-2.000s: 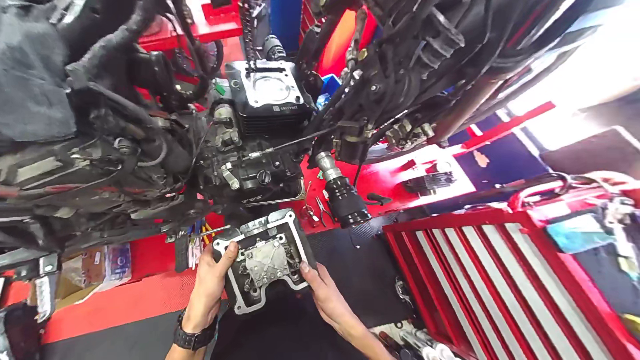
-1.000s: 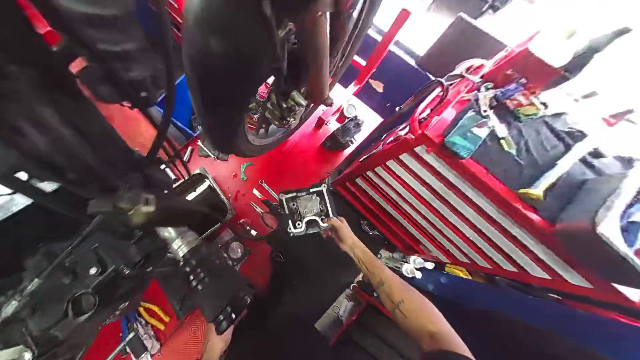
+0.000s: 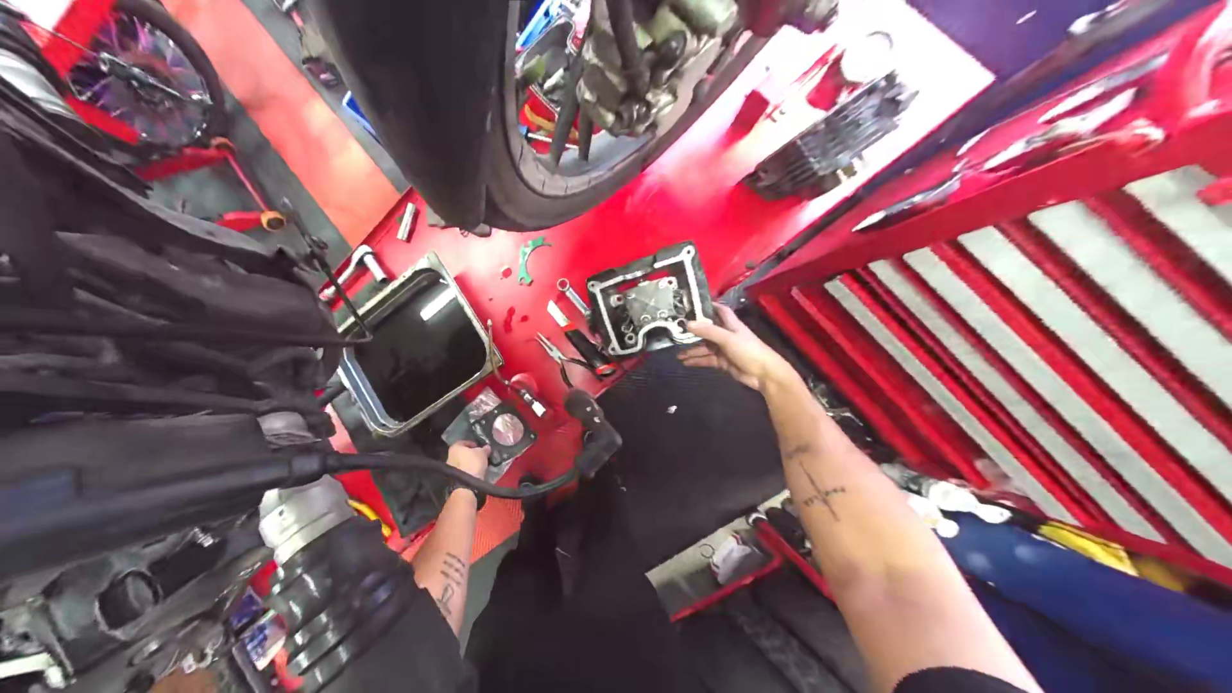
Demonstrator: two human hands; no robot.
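Note:
My right hand (image 3: 736, 348) grips the lower right edge of an engine cylinder head cover (image 3: 662, 296), whose pale rim and inner metal plate face up over the red bench. My left hand (image 3: 469, 458) has its fingers on a flat gasket with a round opening (image 3: 505, 430), in or on clear plastic. Between the hands lie pliers (image 3: 561, 356), a red and black handled tool (image 3: 589, 352) and a wrench (image 3: 575, 296). A green curved piece (image 3: 529, 260) rests farther back. Left of them stands a metal-rimmed tray of dark liquid (image 3: 486, 337).
A motorcycle tire (image 3: 577, 197) stands over the bench's back. A finned engine cylinder (image 3: 828, 135) sits back right. A red tool chest with pale drawer fronts (image 3: 1049, 375) borders the right side. Motorcycle parts and a black cable (image 3: 414, 464) overhang the left.
The cover, held in both hands two seconds ago, is now in my right hand only, over the red bench. My left hand has moved to the gasket. The view has swung strongly.

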